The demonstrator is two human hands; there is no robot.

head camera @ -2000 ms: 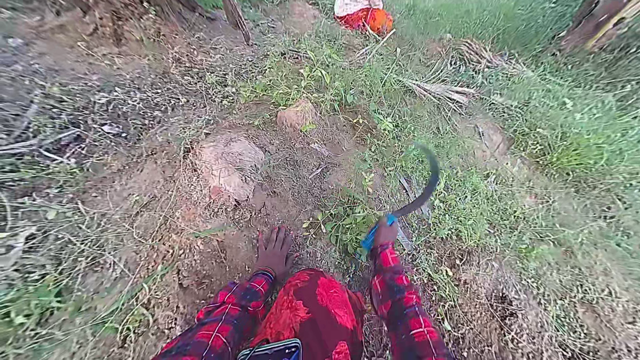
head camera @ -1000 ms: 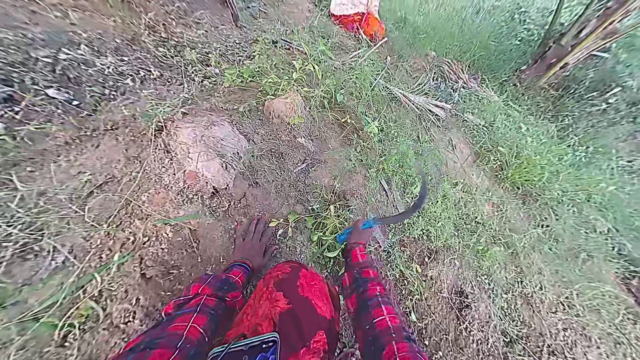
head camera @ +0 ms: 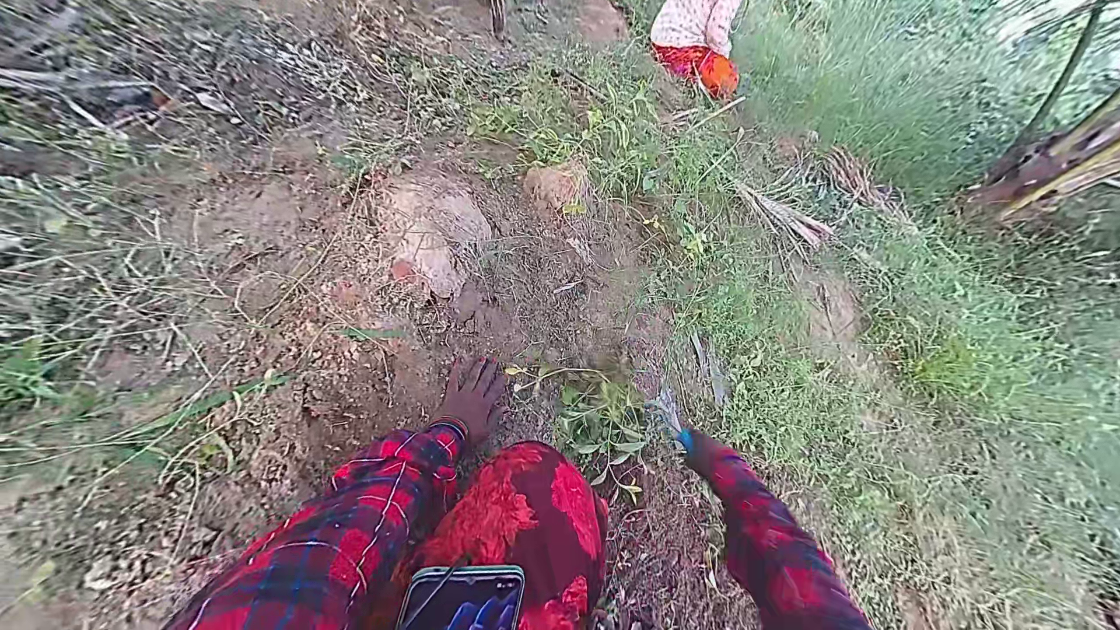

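My left hand [head camera: 473,398] rests on the bare soil in front of my knee, fingers spread and holding nothing. On the right, my right hand [head camera: 697,448] is closed around the blue handle of a sickle [head camera: 668,415]; its blade is blurred and points up and to the left. Leafy green weeds [head camera: 604,416] lie on the ground between my hands, close to the blade. A phone [head camera: 462,598] with its screen lit is at my lap, over red patterned cloth [head camera: 516,516].
A large stone [head camera: 437,229] and a smaller one [head camera: 556,185] sit ahead. Another person [head camera: 696,44] is low to the ground at the top. Dry fronds [head camera: 787,214] and a plant trunk [head camera: 1050,166] are on the right, dry stems [head camera: 227,289] on the left.
The sickle's curved blade, extended up and right before, now points up-left toward the weeds. My left hand stays on the soil.
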